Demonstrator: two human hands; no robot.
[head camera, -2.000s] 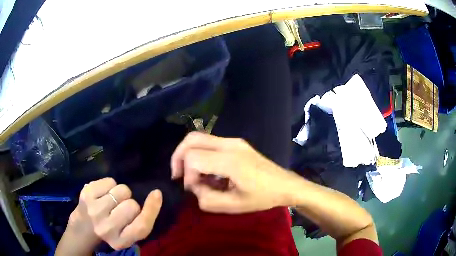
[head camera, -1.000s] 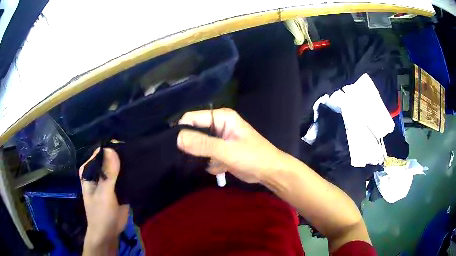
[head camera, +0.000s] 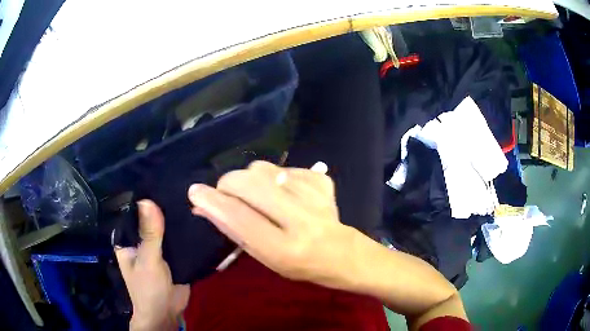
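Observation:
A black garment piece (head camera: 184, 242) hangs between my hands over my lap. My left hand (head camera: 150, 265) grips its left edge, thumb on top. My right hand (head camera: 278, 216) is over the cloth's right part, with the back of the hand up and the fingers pointing left. A thin pale stick (head camera: 229, 259) shows below my right hand, and a small white tip shows above the knuckles; the hand hides what lies between. I cannot tell whether my right fingers also hold the cloth.
The white table (head camera: 162, 32) with its yellowish edge curves across the top. A dark blue tray (head camera: 187, 139) hangs under it. White cloth scraps (head camera: 462, 155) lie on black cloth (head camera: 427, 97) at the right. A wooden box (head camera: 552, 127) stands far right, above the green floor (head camera: 517, 291).
My left hand went from a bare fist to holding the black cloth, then moved slightly lower. My right hand has turned over from its pinching pose, and the pale stick now shows beneath it.

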